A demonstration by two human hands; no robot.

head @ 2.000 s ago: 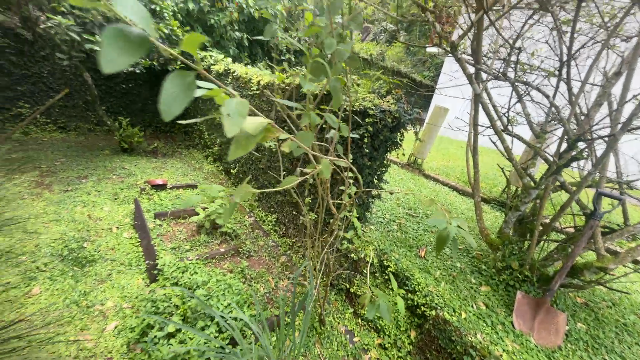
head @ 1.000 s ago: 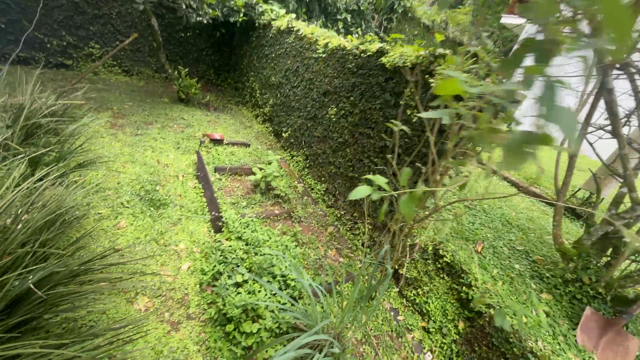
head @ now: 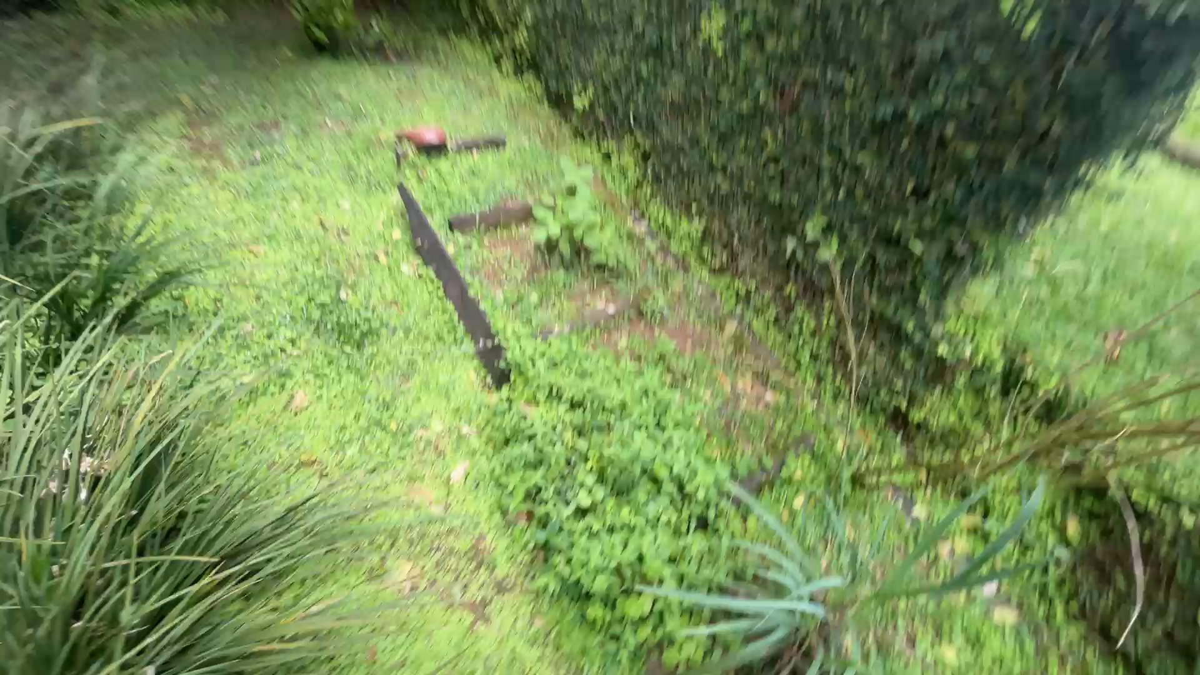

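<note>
Neither my left hand nor my right hand shows in the head view. Ahead lies an overgrown garden bed with a dark edging board [head: 455,281] along its left side. Short dark crosspieces [head: 490,217] lie across the bed. At its far end a red object [head: 424,138], too blurred to name, rests by another crosspiece. A leafy young plant [head: 570,220] grows between the pieces. Low green ground cover [head: 609,478] fills the near part, beside a plant with long grey-green leaves [head: 778,600].
Tall grass clumps [head: 141,525] stand at the left. A dense hedge or vine-covered wall [head: 797,169] rises along the bed's right side. Bare stems [head: 1078,431] reach in from the right, above a dark hollow [head: 1139,562]. Leaf-strewn grass [head: 319,403] lies left of the board.
The view has swung down and left, closer to the bed. The shovel seen at the right in the earliest frame and the leafy branches in front are out of view.
</note>
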